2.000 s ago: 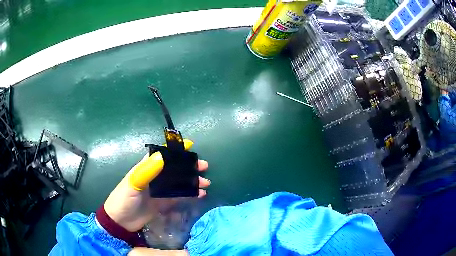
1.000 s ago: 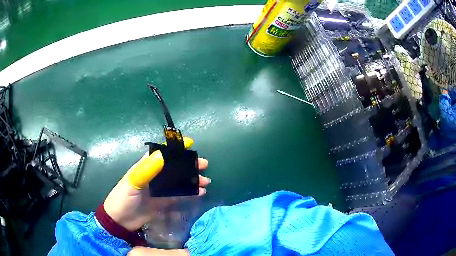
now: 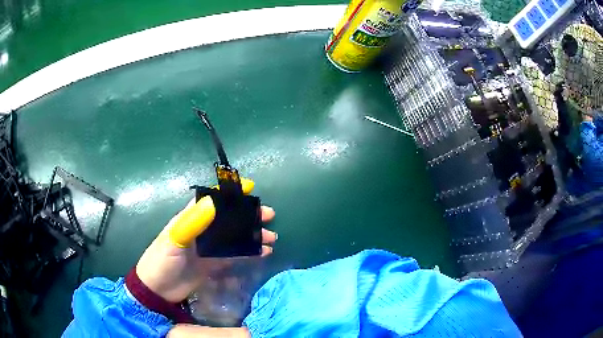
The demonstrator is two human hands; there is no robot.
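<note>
My left hand (image 3: 173, 254) holds a black display module (image 3: 230, 226) above the mat, thumb in a yellow finger cot on its left edge and fingers behind it. The module's dark flex cable (image 3: 213, 137) points up and left, with an amber patch at its base. A shiny clear film or bag (image 3: 225, 297) shows below the module. My right arm in its blue sleeve comes in from the right. Only a bit of my right hand or wrist (image 3: 208, 332) shows at the bottom edge; its fingers are hidden or cut off.
Thin black frames (image 3: 40, 224) lie heaped at the left. A stack of clear blister trays (image 3: 463, 165) with black modules stands at the right. A yellow can (image 3: 363, 36), a thin white stick (image 3: 389, 125), a power strip (image 3: 539, 20) and another person's blue sleeve (image 3: 590, 142) also show.
Almost nothing has changed. The whole view has shifted very slightly, and my left hand still holds the module in the same pose.
</note>
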